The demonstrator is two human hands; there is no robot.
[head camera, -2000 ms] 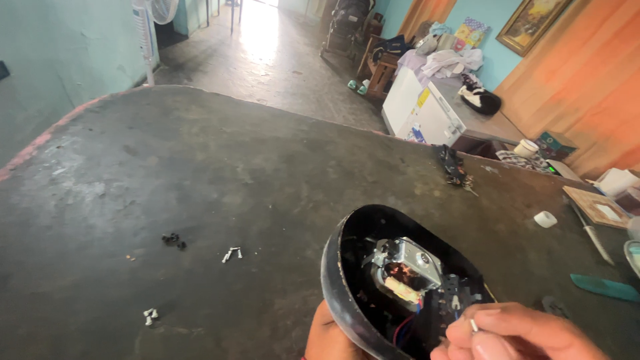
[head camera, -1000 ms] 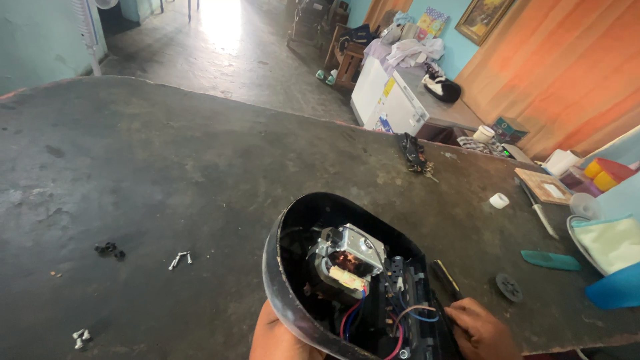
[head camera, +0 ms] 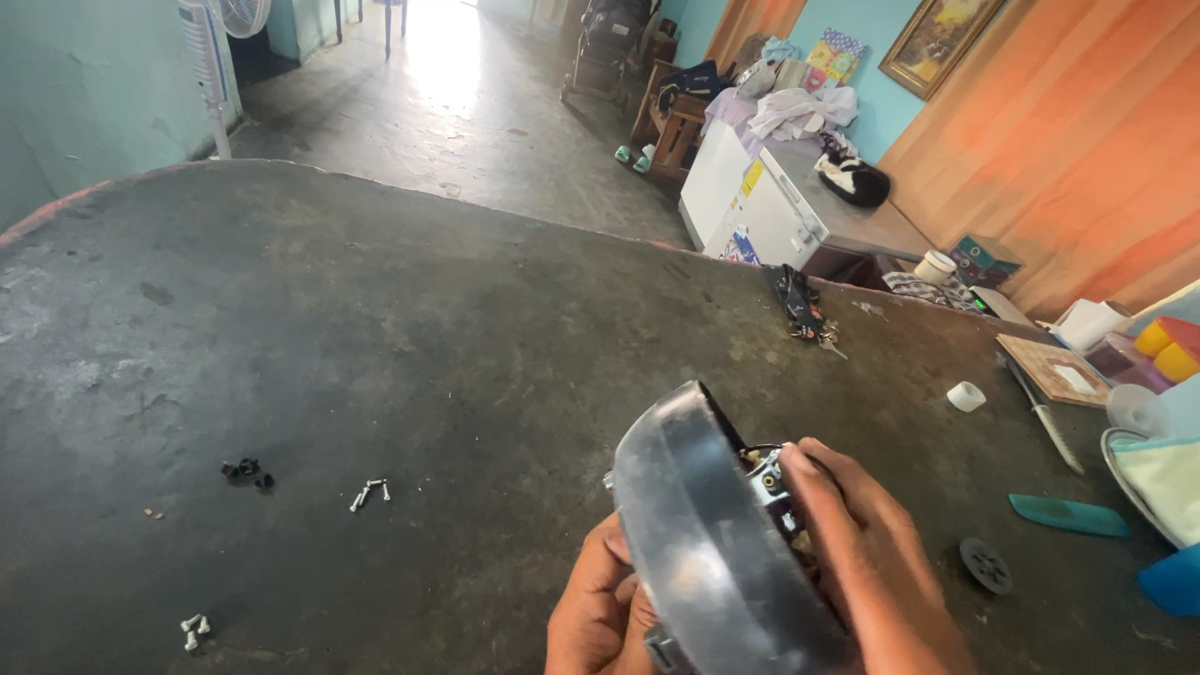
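Note:
A black plastic housing (head camera: 708, 534) is tipped up on its side between my hands, its open side toward the right. Inside it, part of a metal-cased motor (head camera: 771, 483) shows, mostly covered by my fingers. My left hand (head camera: 600, 600) grips the housing's outer side from the lower left. Over the open side, my right hand (head camera: 867, 553) presses its fingers near the motor. Silver screws (head camera: 371, 492) lie on the dark tabletop (head camera: 450, 375), with more screws (head camera: 194, 630) nearer the front and small black parts (head camera: 247, 472) to the left.
Right of my hands are a round black disc (head camera: 985, 565), a teal comb-like piece (head camera: 1069, 516), a white roll (head camera: 966, 397) and a knife (head camera: 1055, 436). A bunch of keys with a black pouch (head camera: 799, 305) lies near the far edge. A wooden board (head camera: 1055, 370) rests at the right.
The housing has been tilted, so its outer side now faces me and the inside is mostly hidden. My right hand has moved from its right edge onto the motor area.

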